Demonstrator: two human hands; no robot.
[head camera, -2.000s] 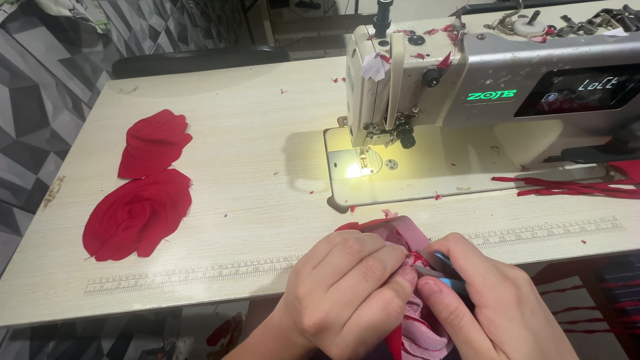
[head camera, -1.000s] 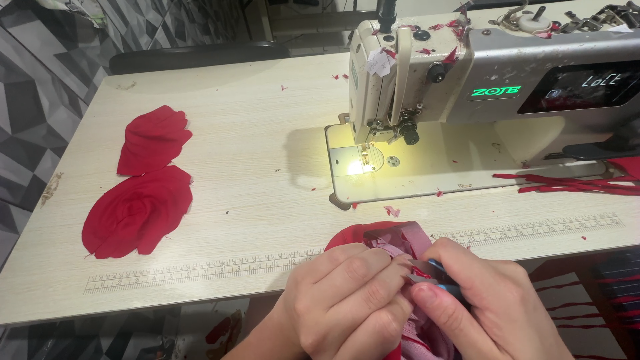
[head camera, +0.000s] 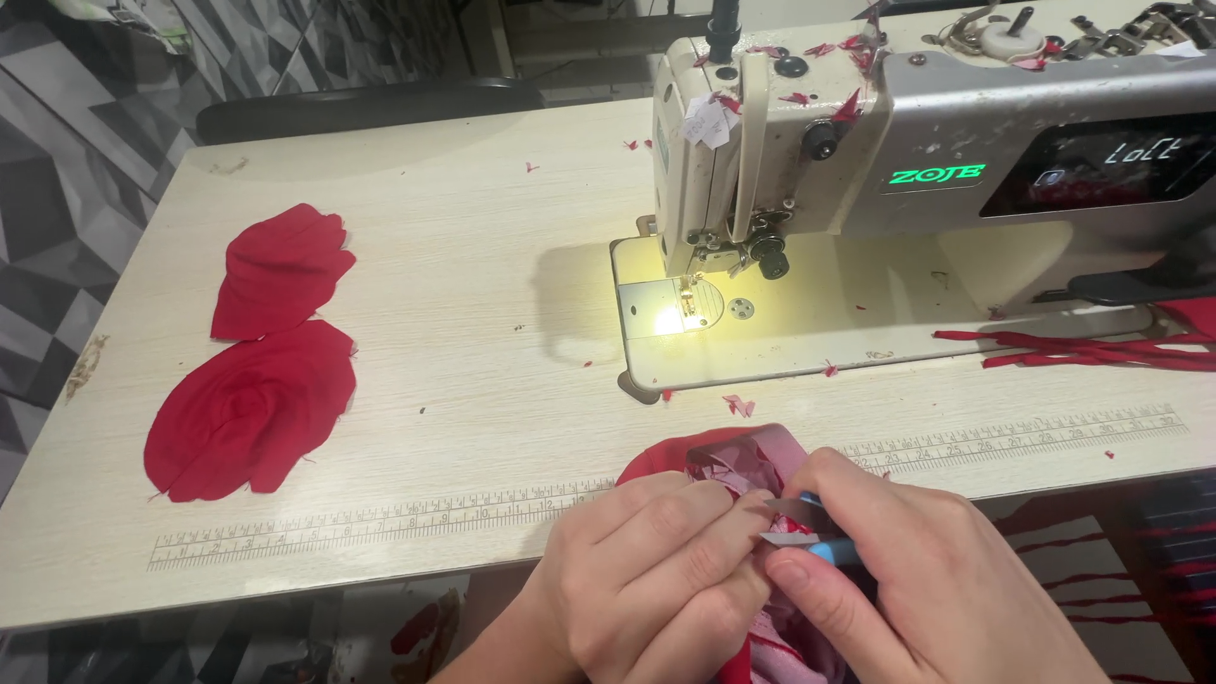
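At the table's front edge, my left hand grips a bunched red and pink fabric piece, part of which rests on the tabletop while the rest hangs below. Close against it on the right, my right hand holds small thread snips with blue parts. Their two blades are apart, with the tips at the fabric beside my left fingers. My palms and part of the fabric are hidden. Small pink fabric scraps lie just beyond the piece.
A Zoje sewing machine stands behind my hands, its lamp lighting the needle plate. Two red fabric pieces lie at the left. Red fabric strips are at the right. A printed ruler scale runs along the front edge.
The snips' blades show apart now, more plainly than in the earlier frames. Pink scraps lie on the table beyond the fabric, where the oldest frame shows fewer. Both hands stay close together.
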